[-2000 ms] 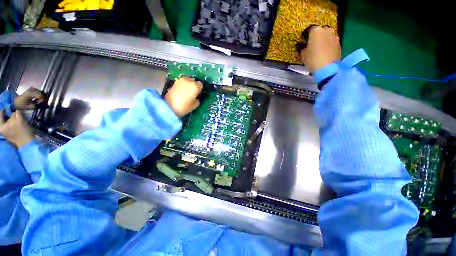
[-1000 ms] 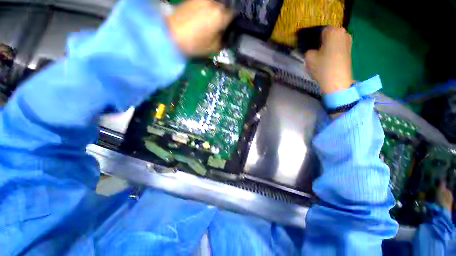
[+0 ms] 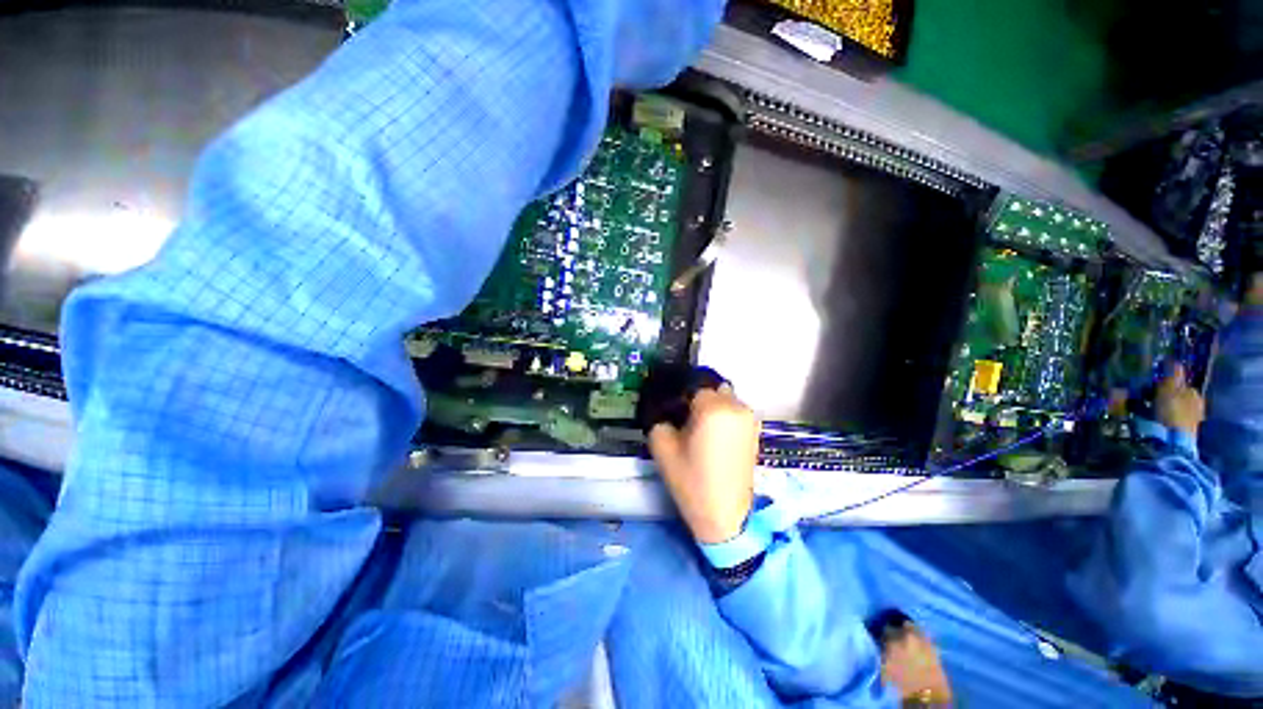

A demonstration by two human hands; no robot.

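A green circuit board point(image 3: 603, 256) sits in a black pallet point(image 3: 675, 298) on the conveyor, its left part hidden by my left sleeve. My left arm reaches up across the board, and my left hand is cut off by the top edge. My right hand point(image 3: 709, 450), with black finger coverings and a light blue wrist strap point(image 3: 744, 543), is at the pallet's lower right corner. Its fingers are curled and point down at the corner; whether they hold anything is hidden. Pale green clamps point(image 3: 547, 418) lie along the pallet's near edge.
A bin of tiny yellow components point(image 3: 866, 20) is at the top. Another pallet with a board point(image 3: 1028, 326) stands further right on the conveyor rails point(image 3: 887, 139). A person's hand point(image 3: 1180, 402) is at the right, and another hand point(image 3: 914, 668) shows at the bottom. A blue cord crosses the near rail.
My right hand has moved from the yellow component bin down to the pallet's near corner. My left hand has moved up out of the picture. The view has shifted right.
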